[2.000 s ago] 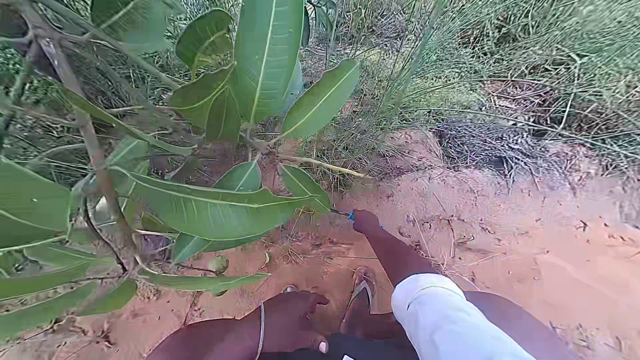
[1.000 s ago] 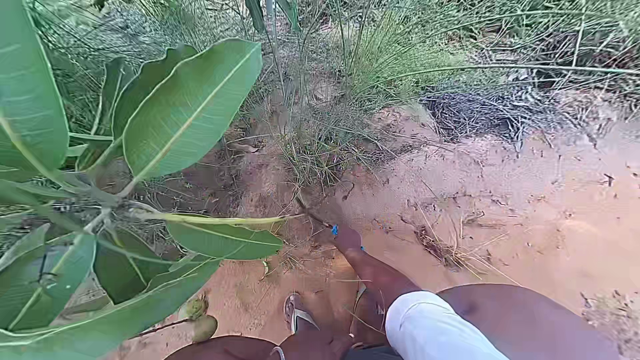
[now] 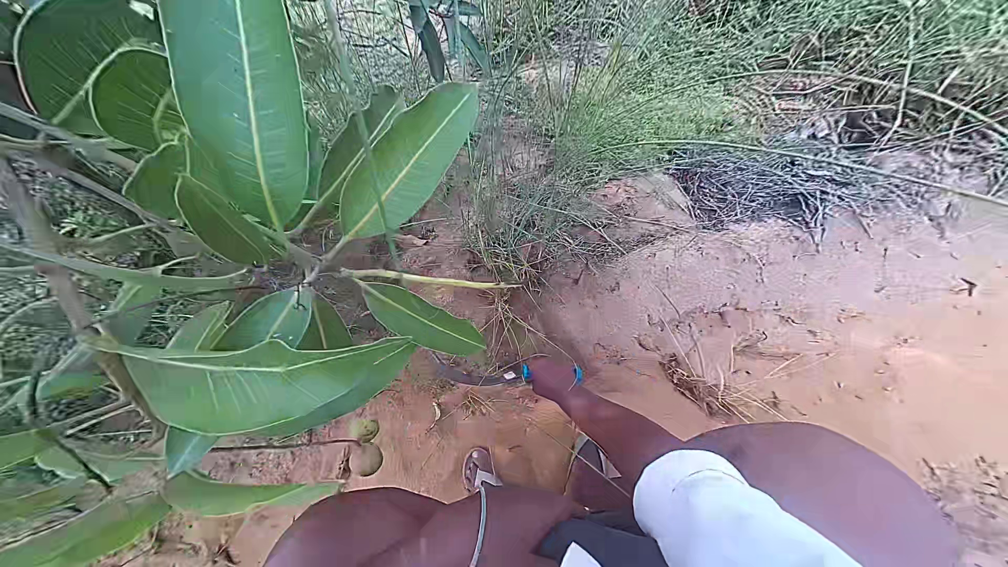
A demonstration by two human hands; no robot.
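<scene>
My right hand (image 3: 554, 376) is closed around the blue handle of a sickle (image 3: 480, 379), low over the sandy soil. Its dark curved blade points left, at the foot of a thin grass tuft (image 3: 508, 327); part of the tip is hard to make out. My left hand (image 3: 531, 516), with a thin band at the wrist, is low by my lap; its fingers are not clear, and I cannot tell whether it holds anything.
A leafy branch (image 3: 276, 386) with broad green leaves and small round fruits (image 3: 365, 459) fills the left side. Taller grass (image 3: 661, 110) and a heap of dry grass (image 3: 756, 185) lie ahead. My sandalled foot (image 3: 479, 469) stands on the soil.
The left hand, its fingers spread two seconds ago, is now drawn in by my lap. The sickle's blade shows more plainly, pointing left. The view has shifted about.
</scene>
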